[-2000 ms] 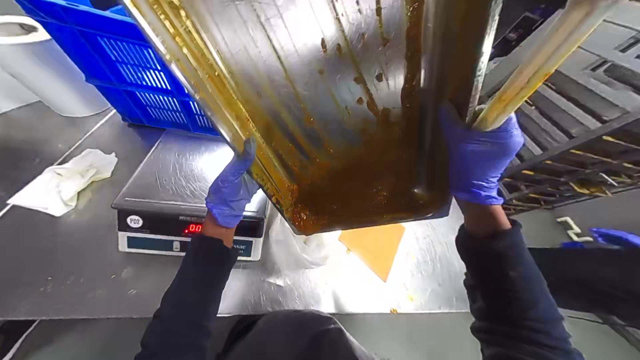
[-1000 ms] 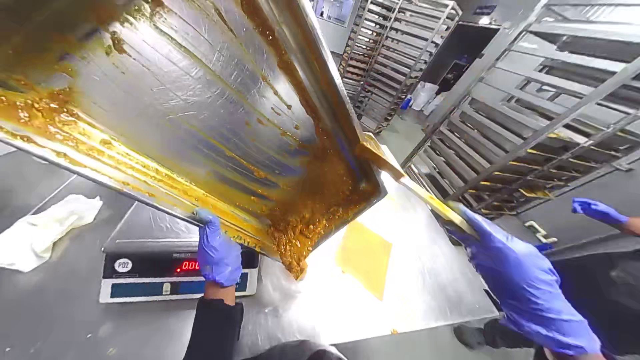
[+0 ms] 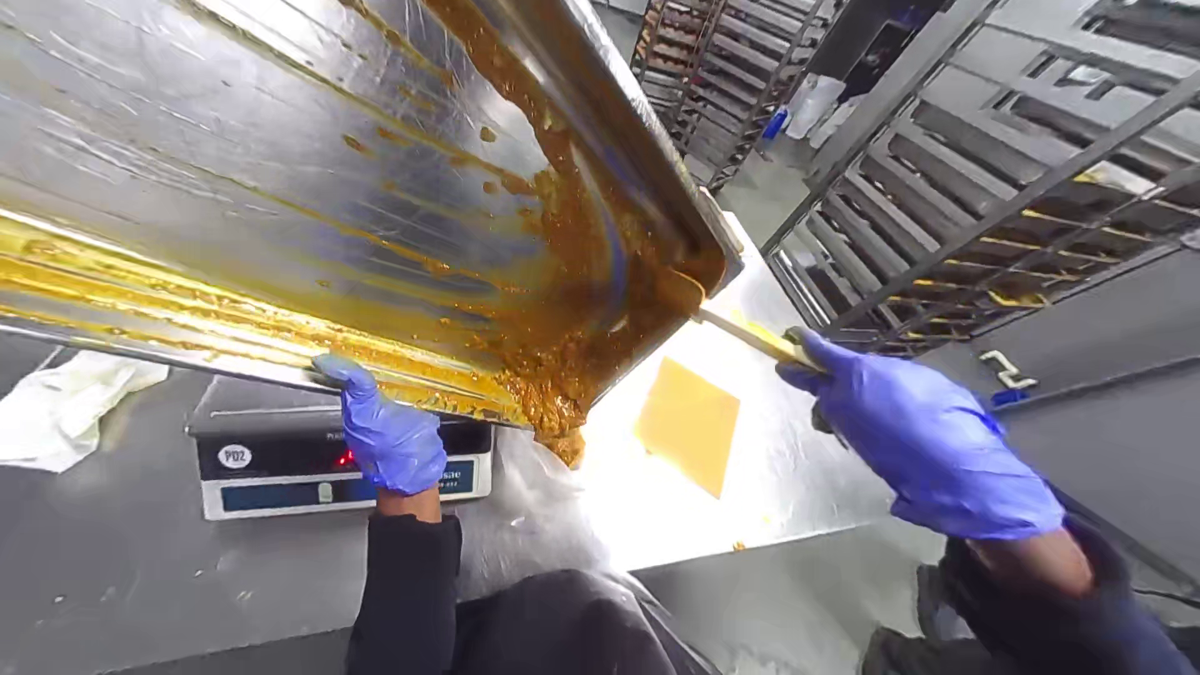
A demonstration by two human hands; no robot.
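Note:
A large metal tray [image 3: 309, 178], smeared with orange-brown sauce, is tilted above the table. My left hand [image 3: 392, 436], in a blue glove, grips its lower rim. Thick sauce [image 3: 558, 403] gathers at the lower corner and hangs over a clear plastic bag [image 3: 534, 497], whose opening I cannot make out. My right hand [image 3: 923, 436], also gloved, is closed round the handle of a spatula [image 3: 750, 336], whose blade lies against the sauce near the tray's right corner. Behind my left hand stands a digital scale [image 3: 253, 492], its display partly hidden.
A white cloth [image 3: 70, 403] lies at the left on the metal table [image 3: 309, 572]. An orange square sheet [image 3: 691, 427] lies right of the bag. Metal tray racks [image 3: 900, 216] stand at the right, another rack [image 3: 717, 75] farther back.
The tray has swung to the left and tipped with its corner low. My right hand has left the tray's side and moved right with the spatula, whose blade has since moved down along the tray.

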